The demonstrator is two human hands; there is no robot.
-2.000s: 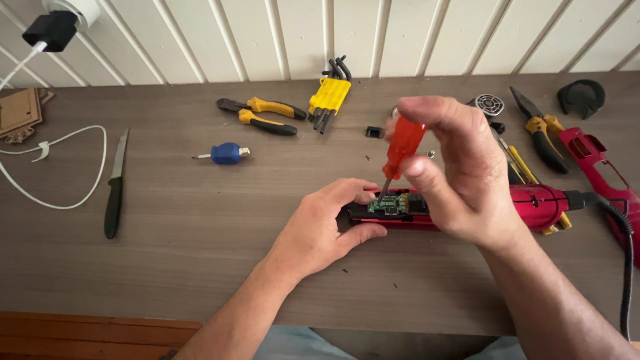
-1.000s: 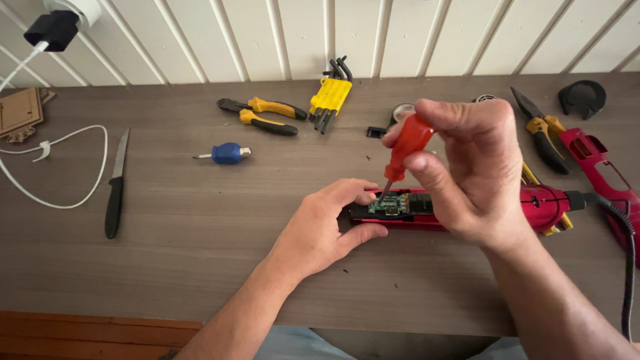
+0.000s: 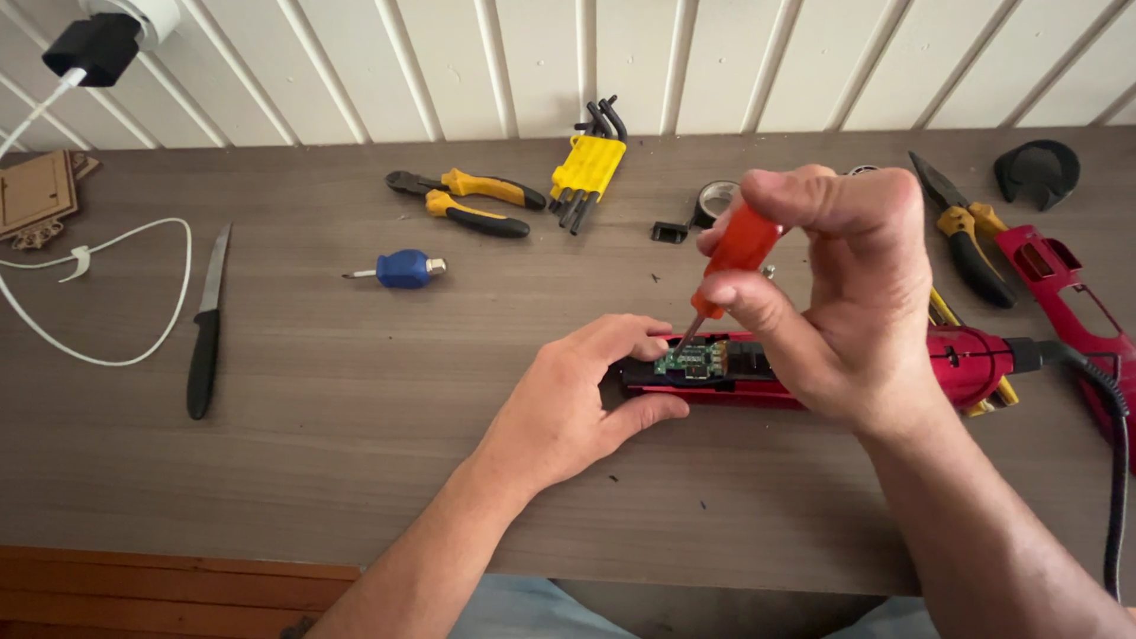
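A red corded appliance with its housing opened (image 3: 967, 364) lies across the table, a green circuit board (image 3: 697, 361) exposed near its left end. My left hand (image 3: 577, 404) grips that end, thumb on the near side and fingers on the far side. In my right hand (image 3: 843, 293) is a screwdriver with a red handle (image 3: 741, 253), tilted, its tip at the board. Whether the tip sits in a screw cannot be seen. My right hand hides part of the housing. The loose red housing cover (image 3: 1061, 275) lies at the far right.
Behind lie diagonal cutters (image 3: 484, 186), a yellow hex key holder (image 3: 588, 167), a tape roll (image 3: 714, 202) and long-nose pliers (image 3: 963, 235). To the left are a blue stubby screwdriver (image 3: 406, 269), a knife (image 3: 206, 355) and a white cable (image 3: 188, 257). A black cord (image 3: 1111, 497) hangs at right.
My right hand has turned and shifted slightly around the red screwdriver handle, while the tip stays at the board. The tape roll behind it shows more than two seconds ago. My left hand has not plainly moved.
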